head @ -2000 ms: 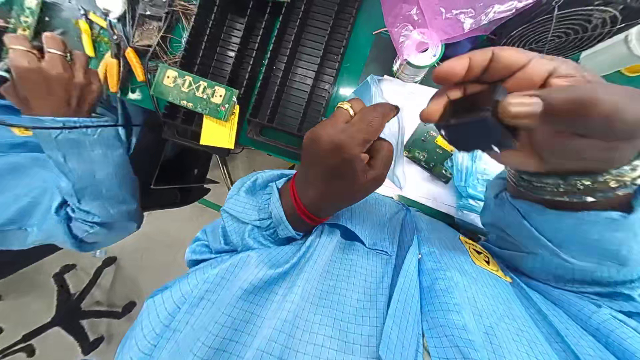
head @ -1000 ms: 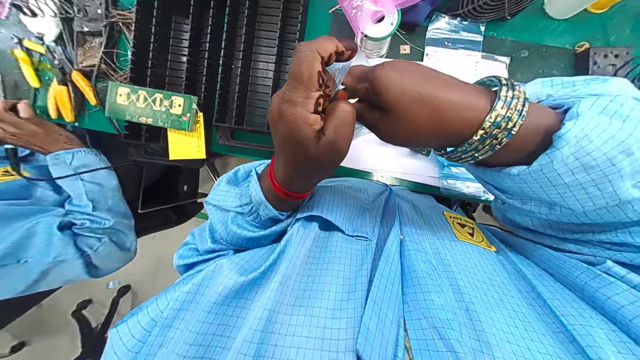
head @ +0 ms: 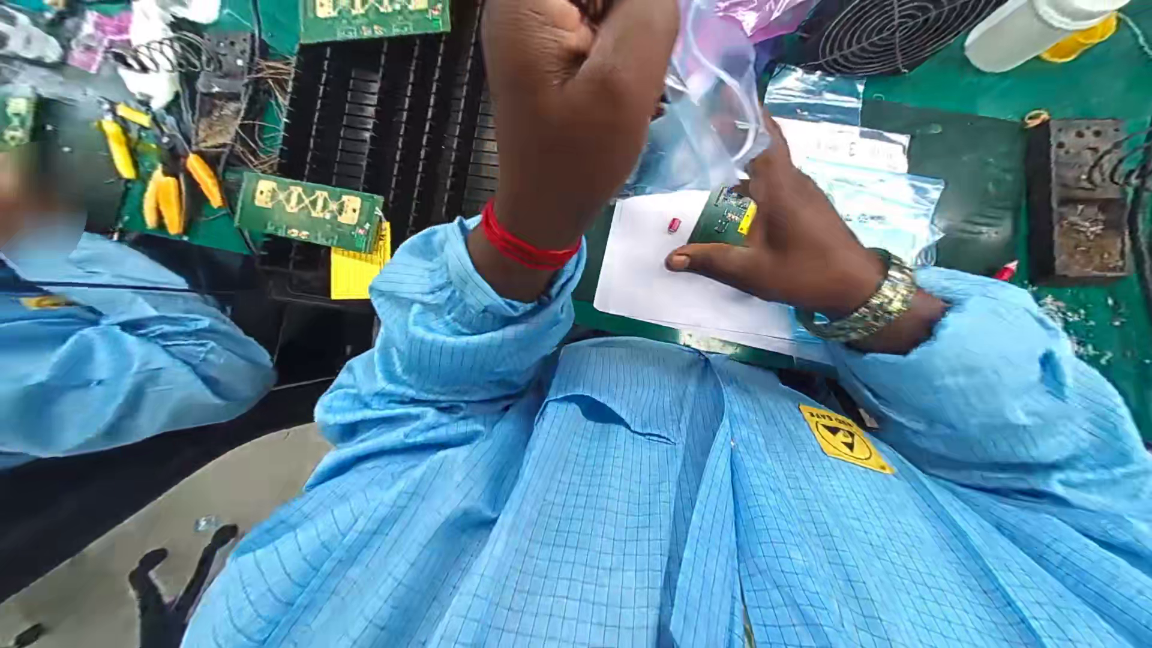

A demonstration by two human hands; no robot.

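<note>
My left hand (head: 576, 117), a red thread round its wrist, is raised at the top centre with curled fingers against a crumpled clear plastic bag (head: 688, 135). Part of its fingers is cut off by the top edge. My right hand (head: 792, 234), with bangles, is spread over white paper (head: 648, 279), thumb apart from the fingers. Between them lies a green circuit board (head: 720, 219) with a yellow label, partly covered by the hand. The bag hides some right fingertips. A small red component (head: 674, 225) rests on the paper, left of the board.
Black slotted racks (head: 360, 117) stand left, with green circuit boards (head: 310, 211) at their edges. Orange-handled pliers (head: 164, 200) lie farther left, near a co-worker's sleeve (head: 117, 351). Flat plastic bags (head: 873, 193), a black fan grille (head: 900, 31), a white bottle (head: 1026, 36) and a metal block (head: 1089, 198) are right.
My hands were together a second ago and are now apart. My right hand has moved down to the board on the paper. Two seconds ago it held a small dark object.
</note>
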